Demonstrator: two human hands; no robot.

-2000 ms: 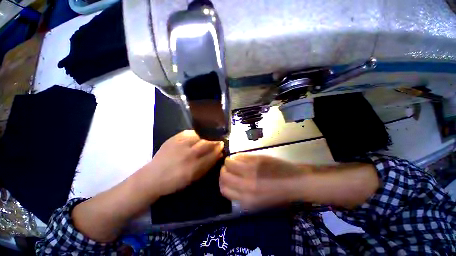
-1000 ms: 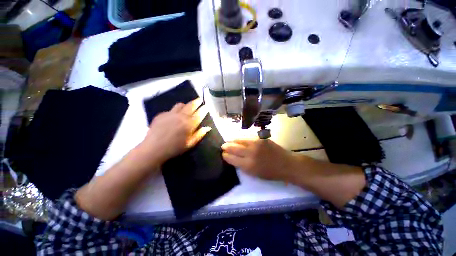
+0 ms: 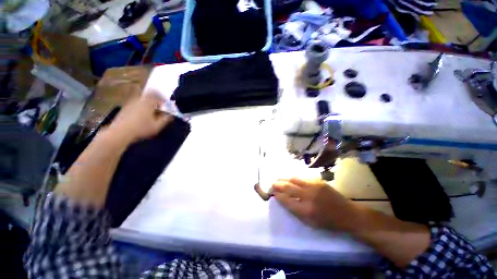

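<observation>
My left hand (image 3: 143,119) is blurred, at the top end of the black cloth pieces (image 3: 147,169) lying at the left; its fingertips are unclear and I cannot tell if it grips them. My right hand (image 3: 313,202) rests on the white table left of and below the needle area, fingers together. Its fingertips are beside the small brown curved tab (image 3: 263,191); whether they pinch anything is hidden. The sewing machine (image 3: 376,122) stands at right, its shiny lever guard (image 3: 331,133) above the presser foot area. No black panel shows under the needle.
A folded black stack (image 3: 226,84) lies at the back of the table (image 3: 212,180). Behind it is a light blue basket (image 3: 186,32) with black cloth. A small black piece (image 3: 414,188) lies under the machine arm. Fabric scraps (image 3: 316,27) lie behind the machine; brown board (image 3: 117,90) at left.
The black panel from the middle of the table is no longer there. My left hand has moved left to the black pieces. My right hand stays near the needle. The view has shifted, showing more behind the table.
</observation>
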